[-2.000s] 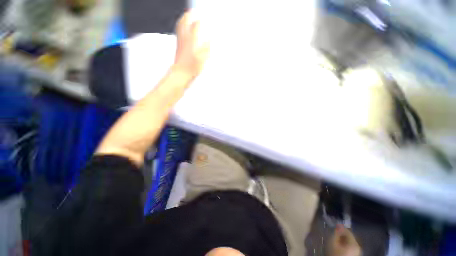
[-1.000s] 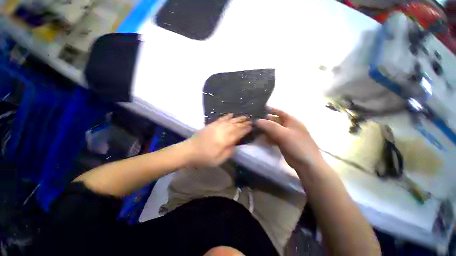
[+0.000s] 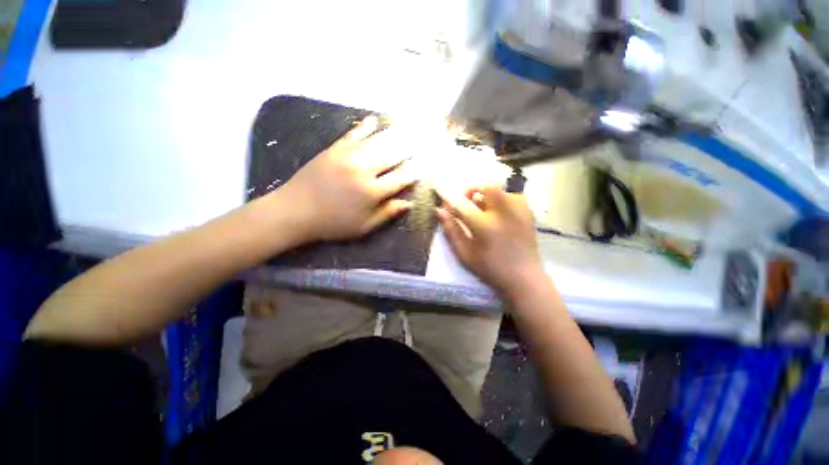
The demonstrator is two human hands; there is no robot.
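Note:
A dark patterned panel with rounded corners lies on the white table, its right edge near the needle area of the sewing machine. My left hand lies on top of the panel, fingers spread, fingertips near its right edge. My right hand is at the panel's right edge, fingers bent, fingertips close to the needle area. Bright lamp glare hides the needle and the panel's edge there. I cannot tell whether the right fingers grip the panel.
Black looped scissors lie right of my right hand, with a yellow-green item beside them. Another dark panel lies at the back left. Dark cloth is at the far left. A parts tray is at the right end.
Both hands and the panel have come to the sewing machine's needle area. The left hand now lies spread on the panel. The view has turned toward the machine.

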